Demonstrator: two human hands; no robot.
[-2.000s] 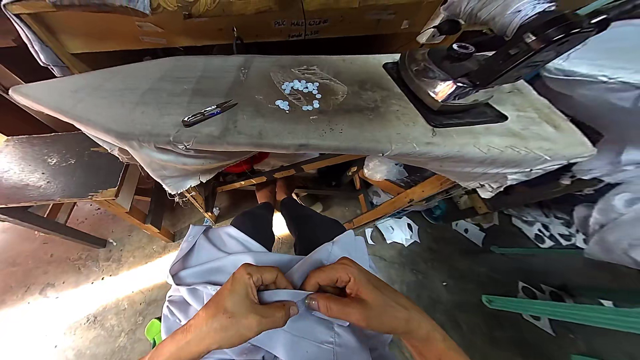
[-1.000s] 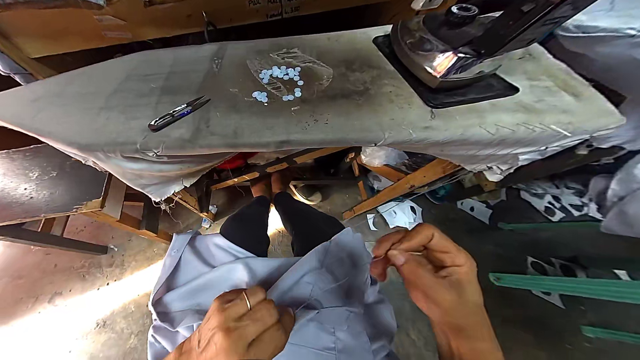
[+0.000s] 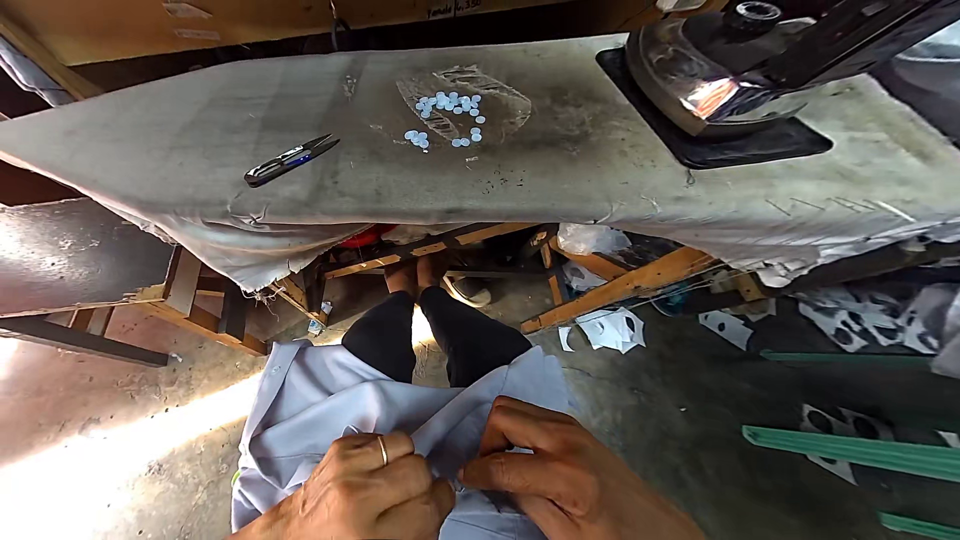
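Observation:
A pale blue-grey cloth garment lies over my lap. My left hand, with a ring on one finger, is closed on a fold of it. Close beside, my right hand has thumb and forefinger pinched together at the cloth; whether a needle or thread is between them cannot be seen. On the cloth-covered ironing table ahead are several small pale blue buttons and a pair of thread snips.
An iron stands on a black rest at the table's right. A dark bench is at the left. White scraps lie on the floor, with green bars at the lower right. Wooden supports run under the table.
My right hand was raised away to the right of the garment a second ago and is now back close beside my left hand. The left hand still holds the cloth.

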